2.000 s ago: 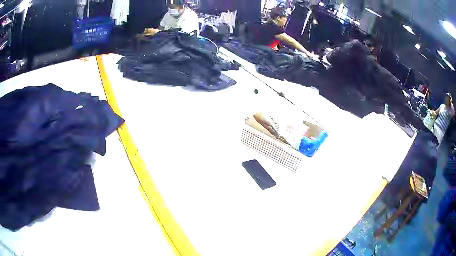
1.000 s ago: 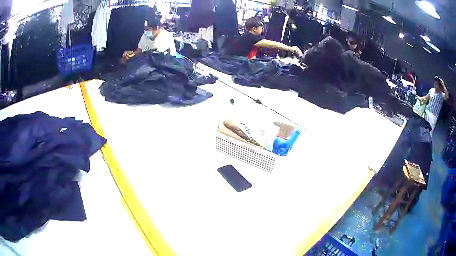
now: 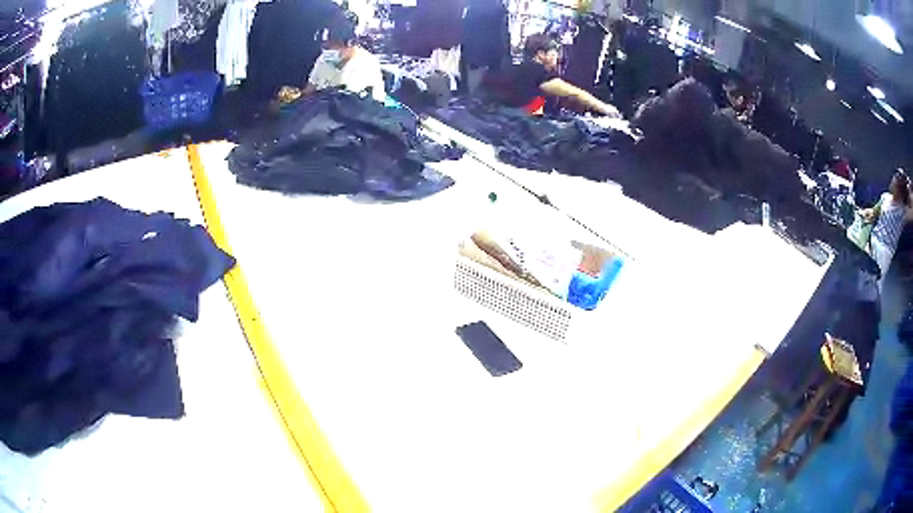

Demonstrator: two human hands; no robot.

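Observation:
Neither of my hands is in the picture. The white worktable (image 3: 400,431) with yellow tape along it lies in front of me. A black mobile phone (image 3: 489,348) lies flat on it. Just beyond the phone stands a white perforated basket (image 3: 513,301) holding papers, something brown and a blue item. A heap of dark navy garments (image 3: 90,311) lies at the left of the table. Another dark garment heap (image 3: 335,145) lies at the far side.
A large dark cloth heap (image 3: 711,150) covers the far right of the table. A long thin rod (image 3: 541,197) lies beyond the basket. A wooden stool (image 3: 816,401) and a blue crate (image 3: 666,496) stand on the floor at right. Several people are beyond the table; a blue basket (image 3: 180,100) is behind it.
The camera view has swung a little: against one second ago, the far garments, far people and basket sit further right and slightly higher. Nothing on the table has visibly moved.

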